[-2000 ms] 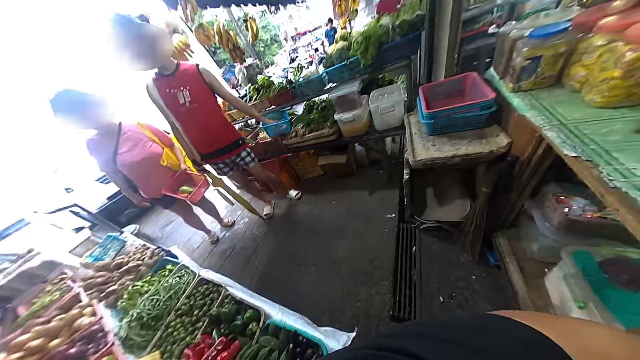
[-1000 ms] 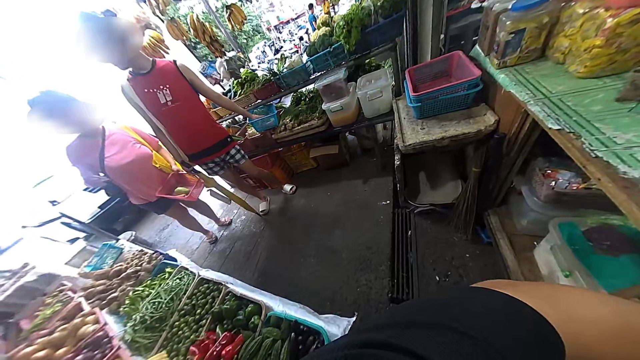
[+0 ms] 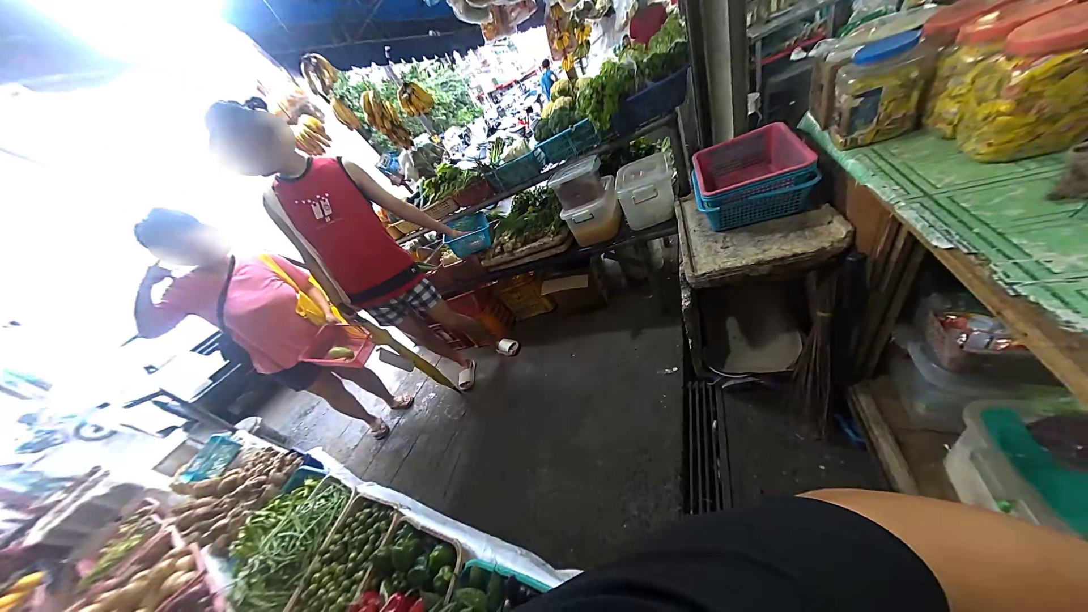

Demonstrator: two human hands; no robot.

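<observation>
Neither of my hands shows in the head view; only my leg in black shorts lies at the bottom right. Sloping away at the lower left is a vegetable display with green beans, small green citrus-like fruits, green bell peppers, red peppers and brown root crops. A stack of plastic baskets, a red one in a blue one, rests on a worn stand. Jars with coloured lids stand on the green-covered shelf at the right.
Two people stand across the dark floor: one in a red sleeveless top touches a blue basket, the other, in pink, carries a red basket. A drain grate and a stick broom are near the stand.
The person in pink has raised an arm toward the head. The view has shifted slightly.
</observation>
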